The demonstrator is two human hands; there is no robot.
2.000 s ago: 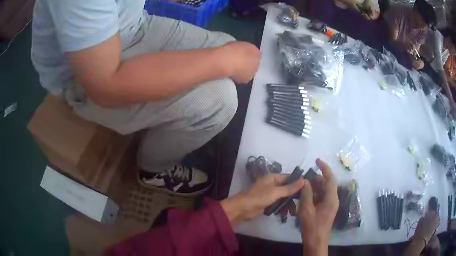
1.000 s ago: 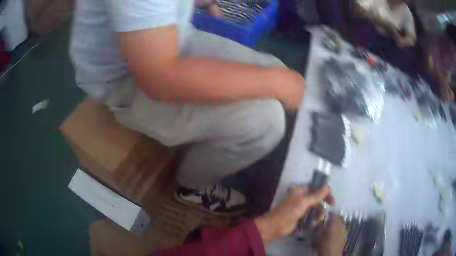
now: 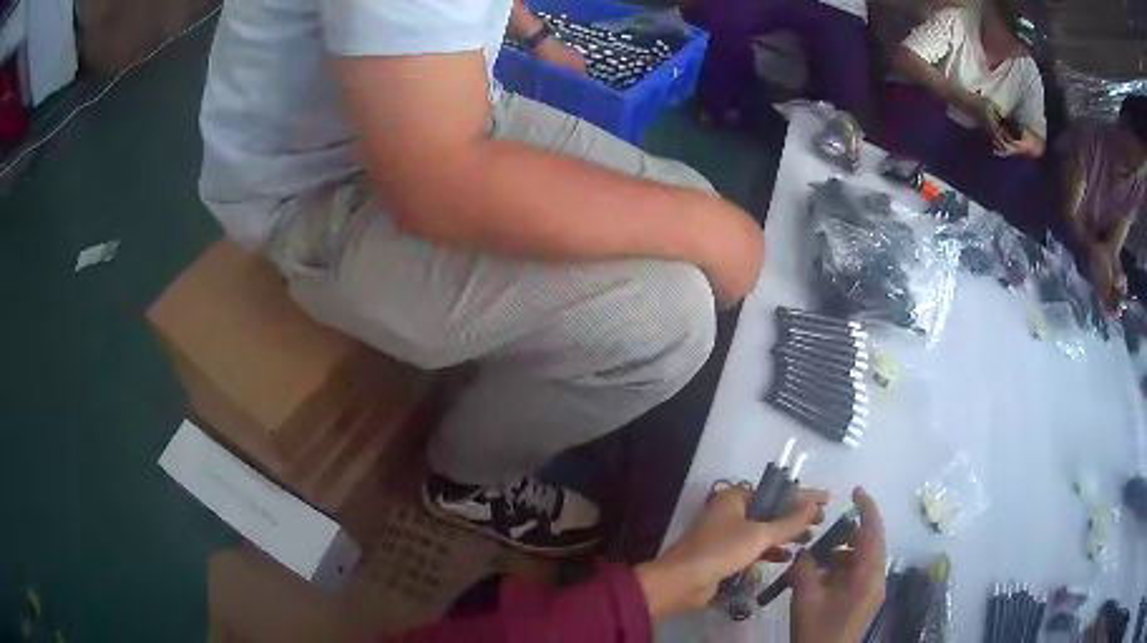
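My left hand is closed around a few black tubes whose pale tips point up and away. My right hand is just right of it and holds a black tube lying slanted between thumb and fingers. Both hands are above the near left end of the white table. The bagged cable bundle lies under and beside my left hand, mostly hidden by it. A bag of dark parts lies right of my right hand.
Beyond my hands lie a row of black tubes and a large bag of black parts. A seated person's knee and forearm are at the left. A blue crate stands behind. More tubes lie at the right.
The view has swung left, so the table sits further right and lower. The tubes in my left hand now point upward. My right hand has moved slightly apart with a tube.
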